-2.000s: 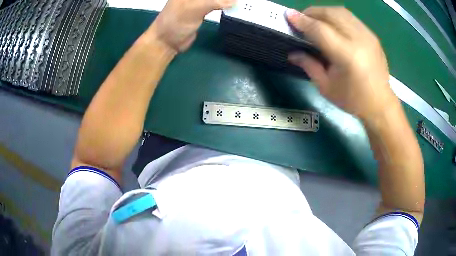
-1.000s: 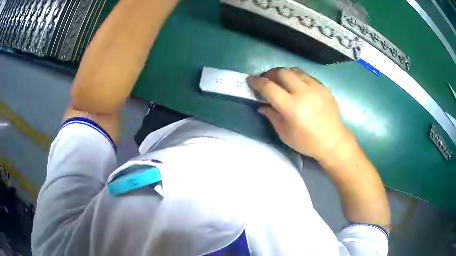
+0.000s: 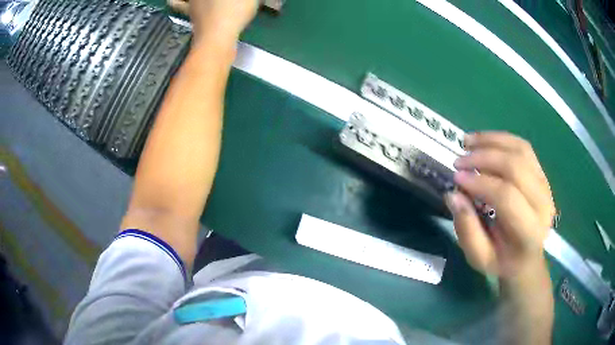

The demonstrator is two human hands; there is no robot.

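Note:
A plate stack with a patterned top (image 3: 372,144) stands in front of me, slanting down to the right. My right hand (image 3: 506,195) is at its right end, its fingers closed on a thin dark object (image 3: 431,170) over the top; blur hides what it is. A smooth pale cover plate (image 3: 371,249) lies nearer to me. A patterned strip (image 3: 415,116) lies behind the stack. My left hand (image 3: 222,15) is at the top edge, fingers cut off, over a brass-coloured bar (image 3: 272,5) that shows on both sides of it.
A large ridged stack of plates (image 3: 94,71) fills the left end of the green bench (image 3: 270,148). Pale strips (image 3: 290,81) run lengthwise along the bench. A small metal block (image 3: 572,296) lies at the right, with a metal part (image 3: 607,317) near the frame's edge.
My right hand has left the pale plate and moved to the stack's right end. The stack and plate appear lower in view. My left hand now shows at the top edge.

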